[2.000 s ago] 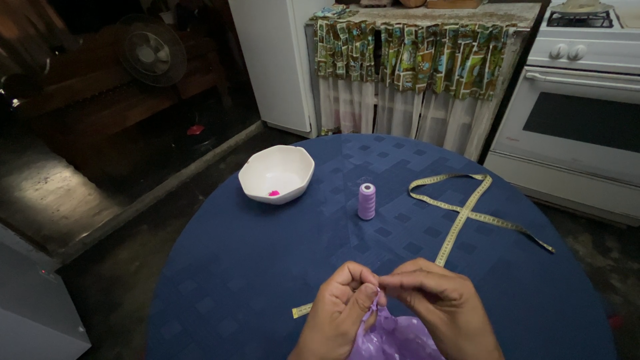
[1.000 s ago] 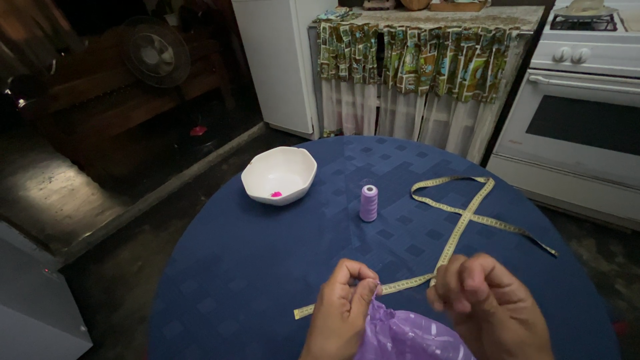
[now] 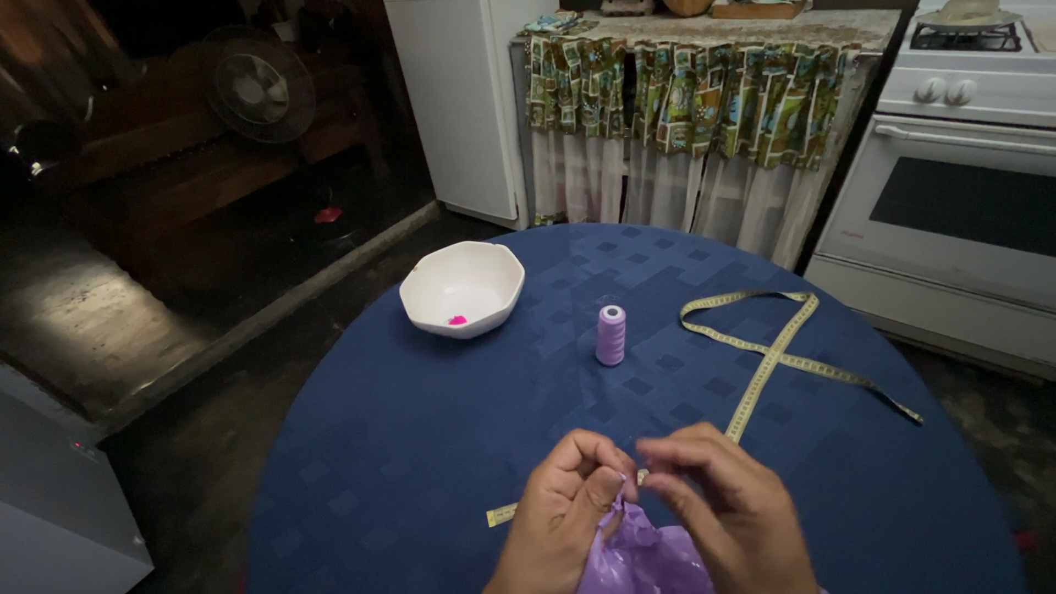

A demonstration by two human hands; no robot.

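Note:
Glossy purple fabric hangs bunched at the near edge of the table, pinched by the thumb and fingers of my left hand. Just right of those fingertips is my right hand, thumb and forefinger apart; whether it holds a needle or thread cannot be made out. Beyond the hands a spool of purple thread stands upright. A yellow tape measure lies looped and crossed at the right, its middle part hidden behind my hands and its end showing to their left.
A white octagonal bowl with a small bright pink item inside rests on the blue tablecloth at the far left. Past the round table are a white stove, a curtained counter, a white refrigerator and a fan.
Over the last second my right hand has come back left, close to my left fingertips; it was farther right before. Two seconds ago the hands were together. My left hand keeps its pinch on the fabric.

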